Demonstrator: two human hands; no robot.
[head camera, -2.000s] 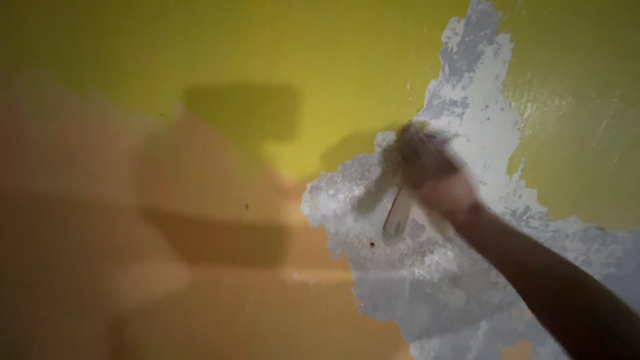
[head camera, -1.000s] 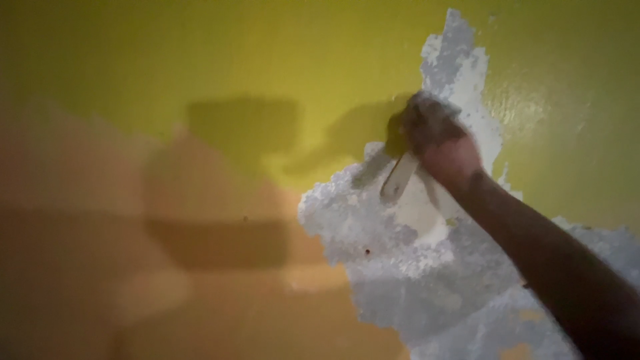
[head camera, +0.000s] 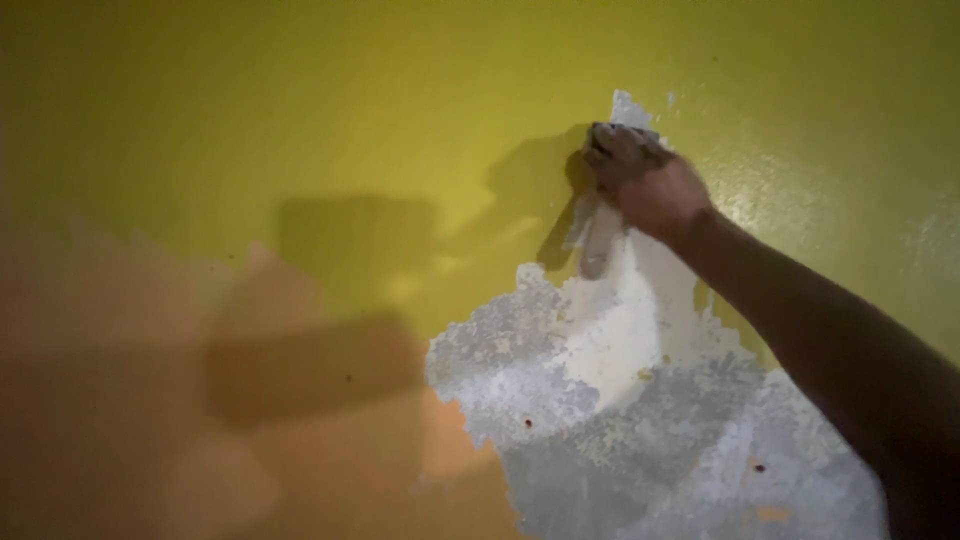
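Note:
My right hand (head camera: 649, 180) comes in from the lower right and is closed around a flat hand tool, perhaps a scraper or putty knife, whose handle (head camera: 598, 244) points down below the fingers. The tool's blade is mostly hidden by my fingers, at the upper part of a bare grey-white patch (head camera: 622, 337) on the painted wall. Yellow-green paint (head camera: 465, 90) surrounds the top of the patch, and a narrow pale tip shows just above my knuckles. My left hand is out of view.
Orange-peach paint (head camera: 360, 465) covers the wall's lower left. Small dark holes (head camera: 528, 424) mark the bare patch. Broad shadows lie on the wall left of my hand. Glare shows on the yellow-green paint at right.
My right hand, still holding the tool, is now higher up the wall relative to the small hole in the patch. The view has shifted somewhat.

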